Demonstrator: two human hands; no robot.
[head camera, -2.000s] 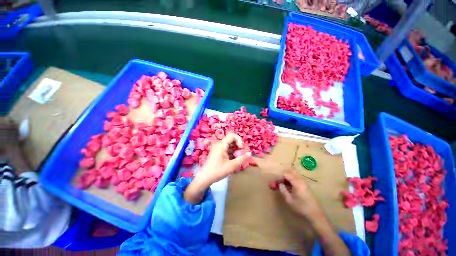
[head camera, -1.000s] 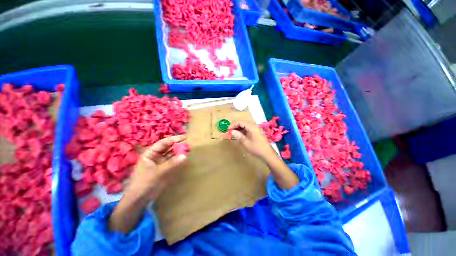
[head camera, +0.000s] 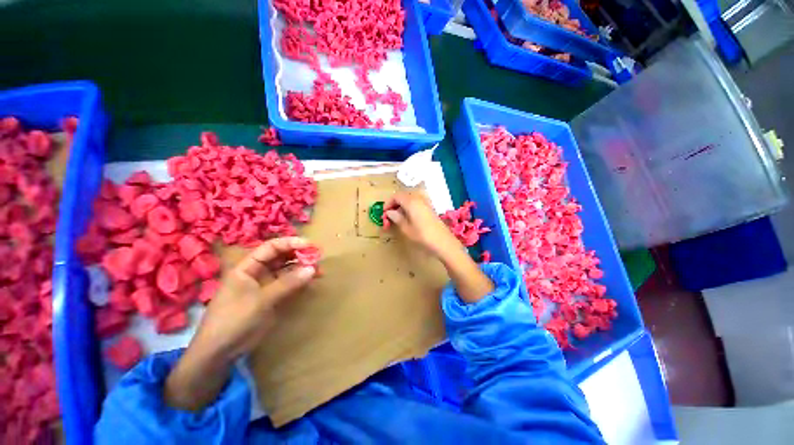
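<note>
My left hand pinches a pink-red cup-shaped part between thumb and fingers, above the left edge of the cardboard work board. My right hand is at the green dish, its fingertips pinched over the dish's right side. A small pink-red part shows faintly at these fingertips, mostly hidden by them. A pile of cup-shaped parts and smaller parts lies left of the board. A small heap of joined pieces lies past my right wrist.
A blue left tray, far tray and right tray surround the board, all holding pink-red parts. A white squeeze bottle is at the board's upper right corner. A translucent grey bin stands beyond the right tray.
The view has swung right, then steadied. My right hand has moved from the board's middle up to the green dish. My left hand has left the pile's edge, holding a cup-shaped part.
</note>
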